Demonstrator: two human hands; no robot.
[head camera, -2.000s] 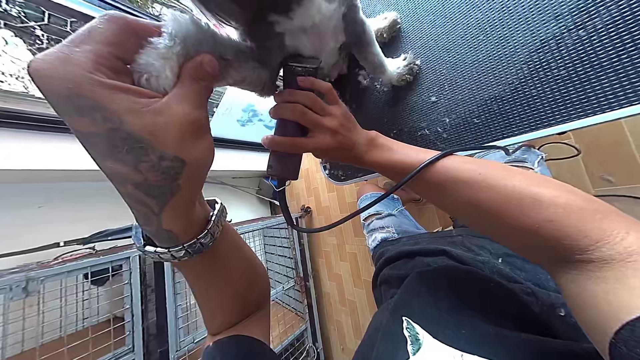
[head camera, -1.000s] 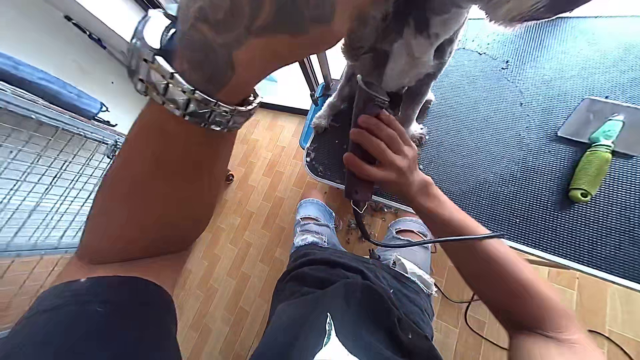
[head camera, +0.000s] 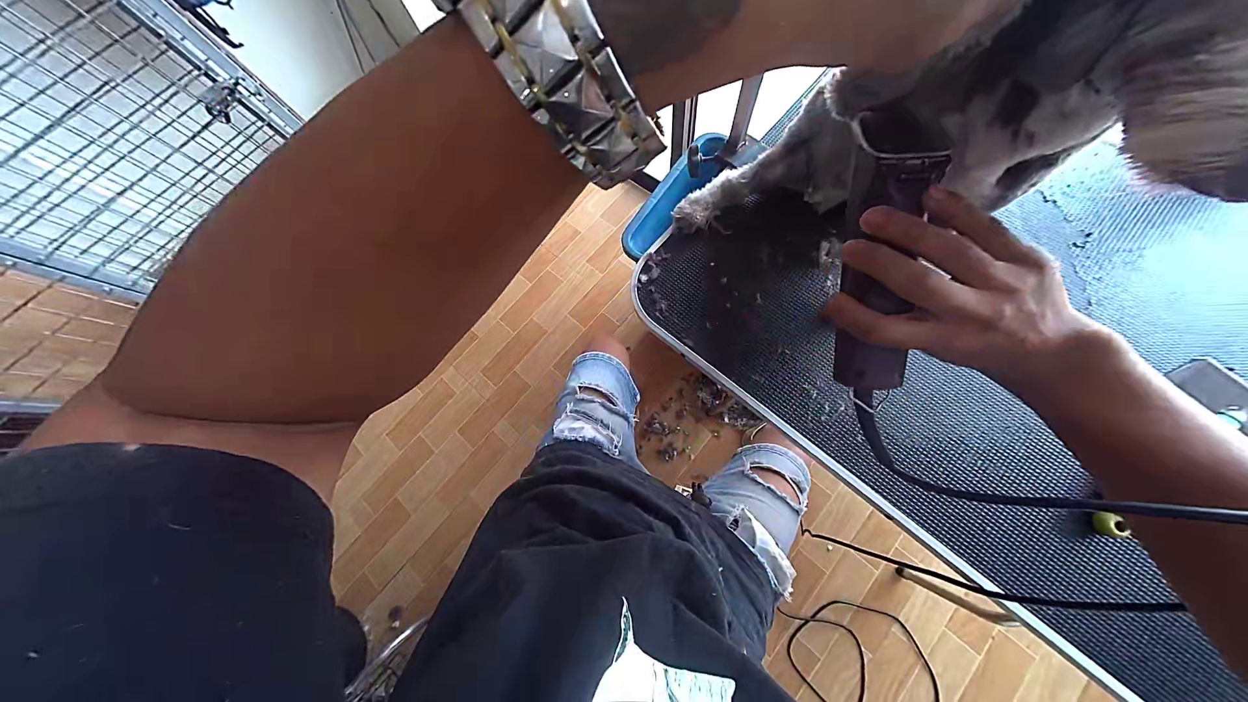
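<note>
A dark corded electric clipper is in my right hand, its blade end up against the fur of a grey and white dog. The clipper's black cord runs off to the right across my forearm. My left arm, with a metal-link watch band at the wrist, reaches over the top of the view; the hand itself is out of sight. One paw of the dog rests near the corner of the black textured grooming table.
A wire cage stands at the left. A blue tray sits beside the table corner. Hair clippings lie on the tiled floor, where a loose cord also runs. At the right are a green handle end and a grey flat piece.
The left hand, around a furry limb two seconds ago, has gone out of sight above. The clipper stays in the right hand, against the dog. The view has swung considerably.
</note>
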